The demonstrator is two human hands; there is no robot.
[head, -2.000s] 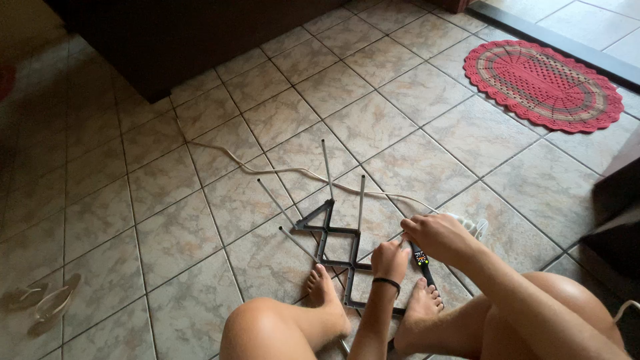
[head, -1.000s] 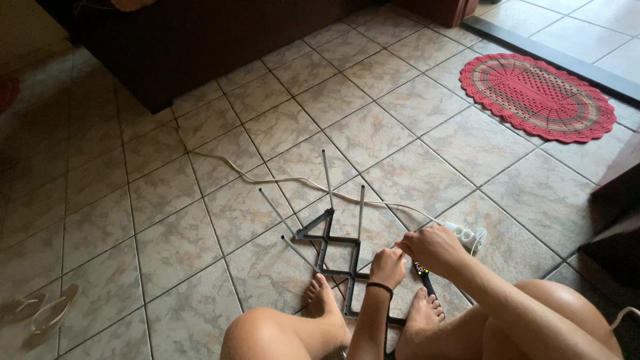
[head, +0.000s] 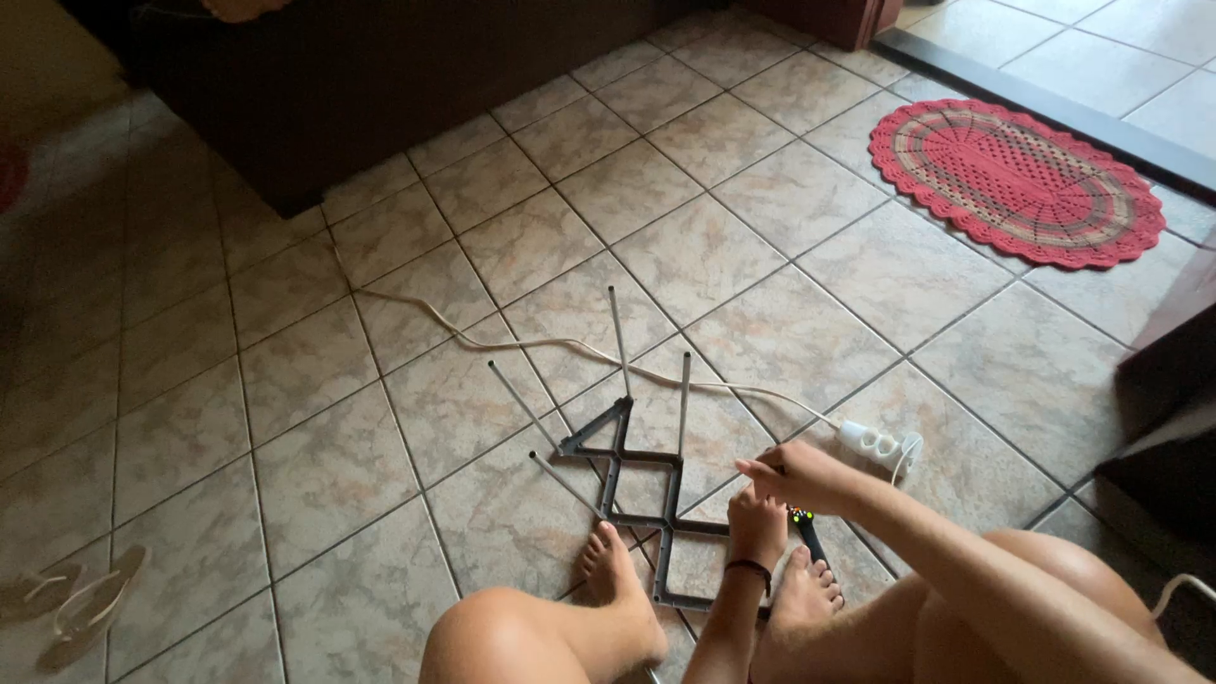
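Note:
A black plastic rack frame (head: pixel 670 494) of stepped square sections stands on the tiled floor between my bare feet. Several thin metal rods (head: pixel 684 404) stick out from it. My left hand (head: pixel 757 522), with a dark band at the wrist, is closed at the frame's right side. Just above it, touching or nearly so, is my right hand (head: pixel 803 475), fingers bent together; what lies between the fingers is too small to tell. Below the hands, a black strap-like thing with small lit coloured spots (head: pixel 807 527) lies by my right foot.
A white power strip (head: pixel 869 442) with its cable (head: pixel 570 342) lies beyond the frame. A red crocheted oval rug (head: pixel 1016 180) is at upper right, near a doorway sill. Flip-flops (head: pixel 90 608) rest at lower left. Dark furniture (head: pixel 380 85) stands at the back, more at the right edge.
My right hand has shifted slightly relative to my left, and more of the power strip shows than two seconds ago. The frame stays between my feet.

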